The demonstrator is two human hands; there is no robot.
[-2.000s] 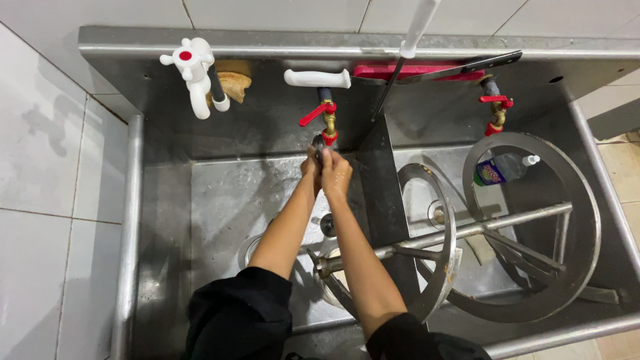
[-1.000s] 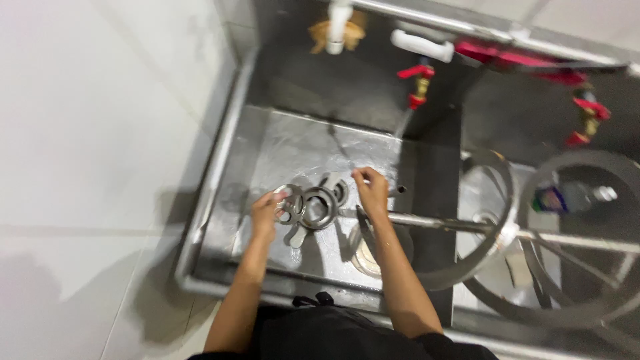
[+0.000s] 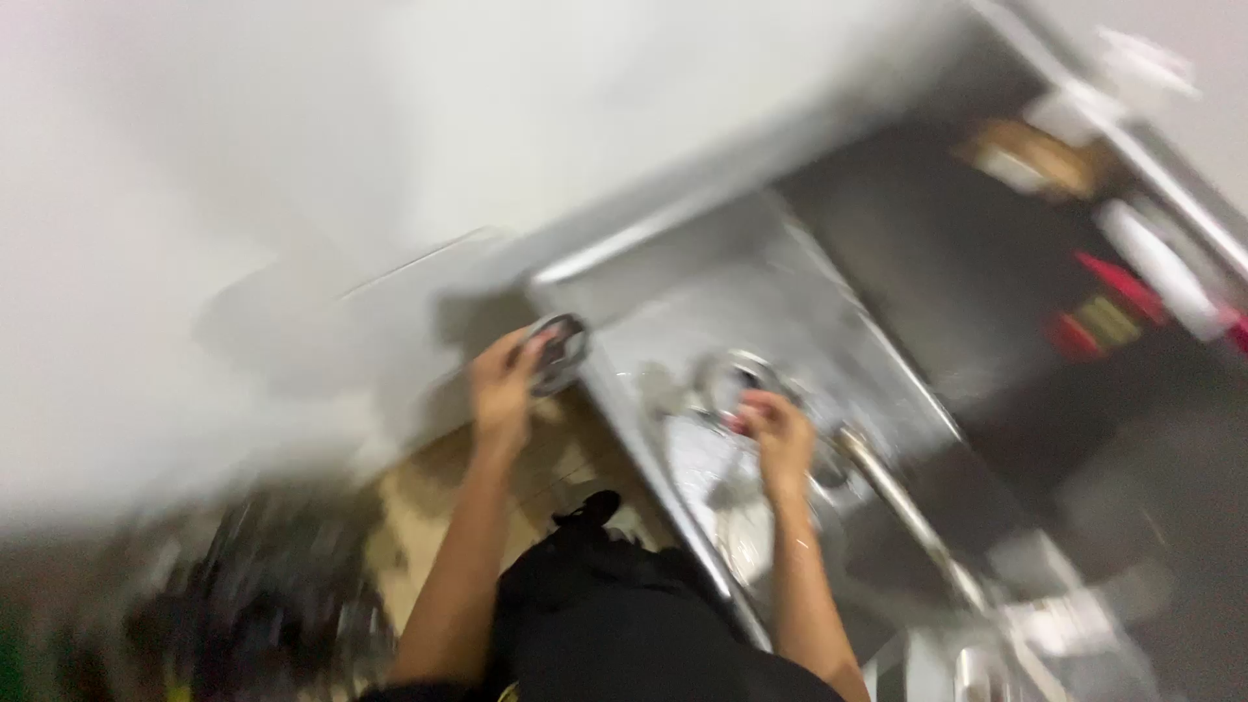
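My left hand [image 3: 507, 385] grips a round metal ring-shaped part [image 3: 560, 355], held just outside the rim of the stainless steel sink [image 3: 663, 483]. Over the basin, my right hand [image 3: 777, 434] has its fingers at another metal ring [image 3: 736, 375]; blur hides whether they close on it. A metal shaft [image 3: 912, 517] slants away to the right of that hand. Below the ring, a pale round object [image 3: 749, 546] lies in the basin, partly behind my right forearm.
A valve with a red handle [image 3: 1102, 322] and a white handle [image 3: 1155, 263] are on the sink's back side, near a brownish object [image 3: 1038, 161]. White wall [image 3: 292, 146] rises at the left. Dark blurred things [image 3: 273, 595] stand at lower left.
The view has swung strongly left. My left hand has moved out of the basin with a ring part in it. Two seconds ago both hands were together under the middle tap.
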